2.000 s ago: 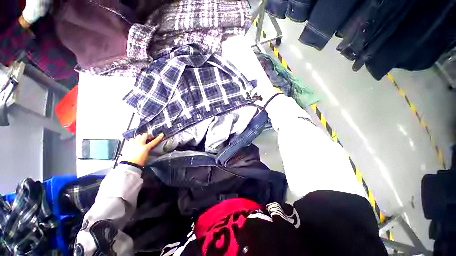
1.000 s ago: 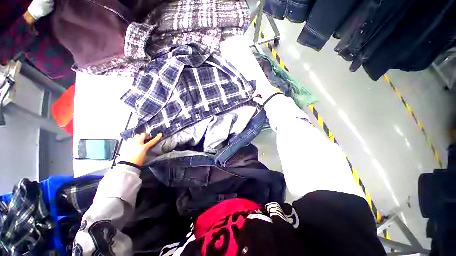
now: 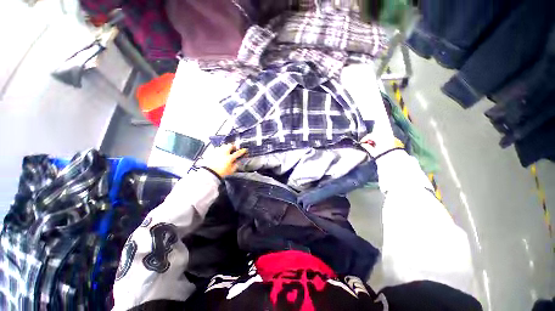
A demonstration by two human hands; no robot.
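Note:
A navy plaid garment with white check lines lies spread on the white table, its hem running between my two hands. My left hand holds the left end of the hem, thumb and fingers on the cloth. My right hand holds the right end; it is overexposed, and a small reddish spot shows at its fingertips. Pale grey lining lies bunched below the hem. A dark blue denim strip runs below it, over dark clothing toward my lap.
Grey-white tweed garments and a maroon garment lie at the far end. A phone lies left on the table. Plaid garments are heaped by a blue crate. An orange-red object stands beyond. Denim hangs right.
The camera view has turned left, so the table and both hands sit further right and more of the plaid heap shows. Both hands remain at the hem ends.

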